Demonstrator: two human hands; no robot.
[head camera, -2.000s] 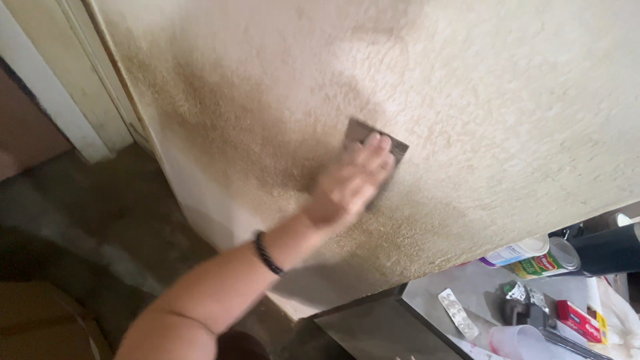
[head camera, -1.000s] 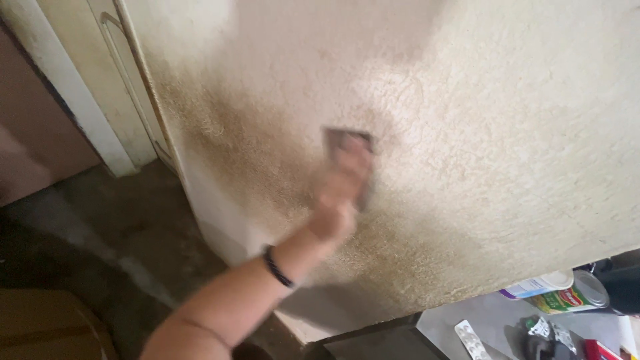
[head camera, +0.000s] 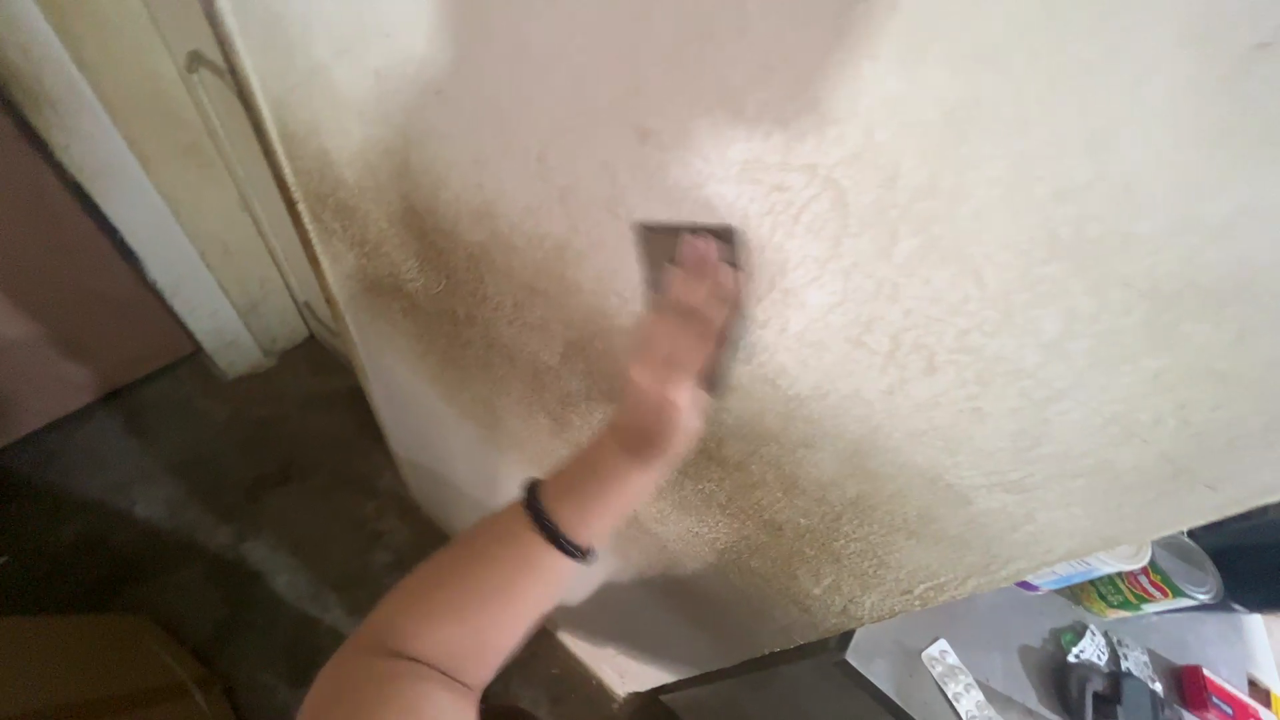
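Observation:
My left hand (head camera: 690, 310) lies flat against a cream textured wall (head camera: 1000, 260), with its fingers stretched out over a dark, thin rectangular sheet (head camera: 660, 245) that looks like sandpaper. The sheet's top edge and upper left corner show past the fingertips; the palm covers much of the rest. Hand and sheet are blurred. A black bracelet (head camera: 555, 525) circles the wrist. Brown staining (head camera: 480, 300) spreads over the wall to the left of the hand and below it. My right hand is not in view.
At the lower right, a grey tabletop (head camera: 900, 650) against the wall holds a blister pack (head camera: 955, 680), a Del Monte can (head camera: 1140, 590) and a red box (head camera: 1220, 695). A door frame (head camera: 170, 200) stands at the left; a cardboard box (head camera: 90, 665) is on the dark floor.
The sheet under my left hand has turned from a slant to nearly level along its top edge. The hand stays on the wall throughout. The view has shifted somewhat.

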